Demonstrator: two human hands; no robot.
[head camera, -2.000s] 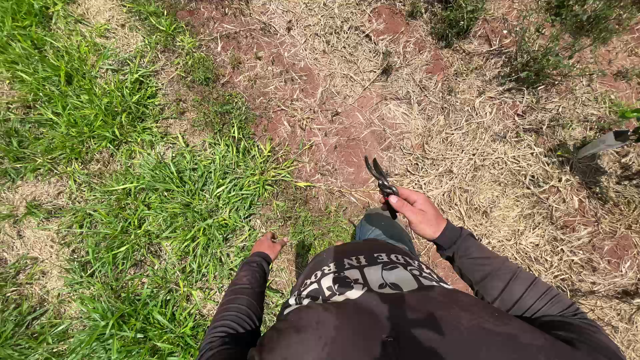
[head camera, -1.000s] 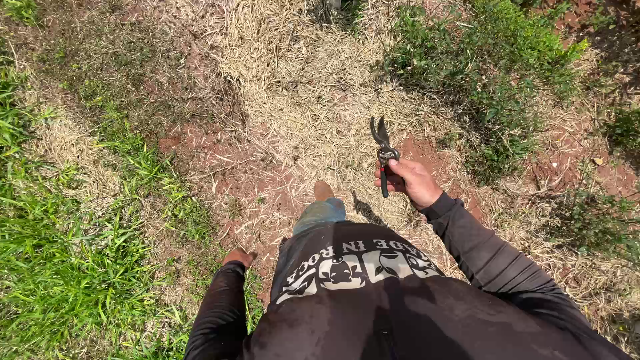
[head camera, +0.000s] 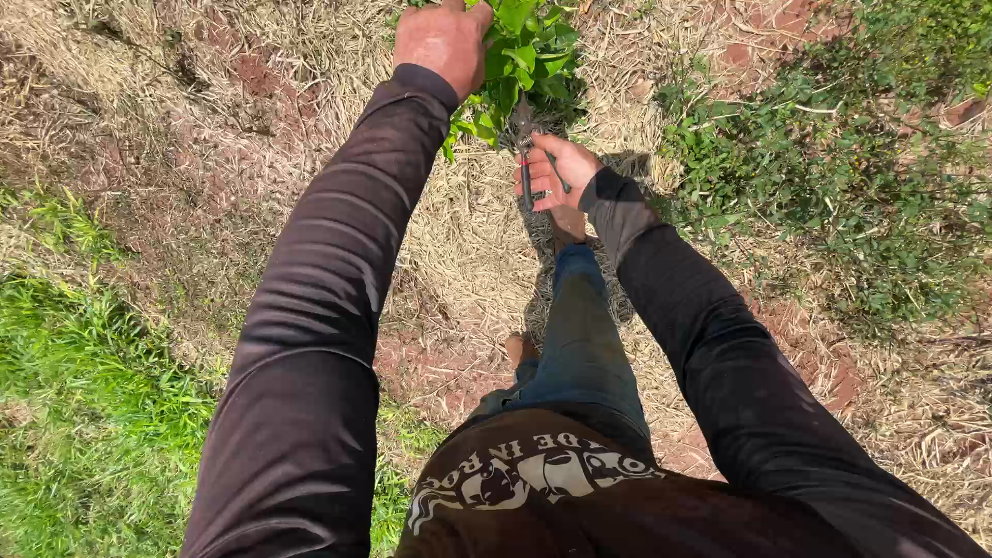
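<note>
At the top of the head view, a leafy green plant (head camera: 531, 58) stands over straw. My left hand (head camera: 442, 45) is at its upper left side, back of the hand up; the fingers run past the frame's top edge and among leaves, so what they grip is hidden. Just below the foliage, my right hand (head camera: 559, 172) holds pruning shears (head camera: 526, 159) by the dark handles, which are spread apart. The blades point up toward the plant's base, their tips partly hidden by leaves.
Dry straw mulch (head camera: 457, 240) and patches of red soil cover the ground around my feet. Low weeds (head camera: 806, 178) grow on the right, and green grass (head camera: 93, 403) on the left. My boot (head camera: 568, 225) is just below the shears.
Both hands have reached forward; my left hand, low beside my body before, is now at the plant. The shears have come to the foliage. The view has moved to show the plant.
</note>
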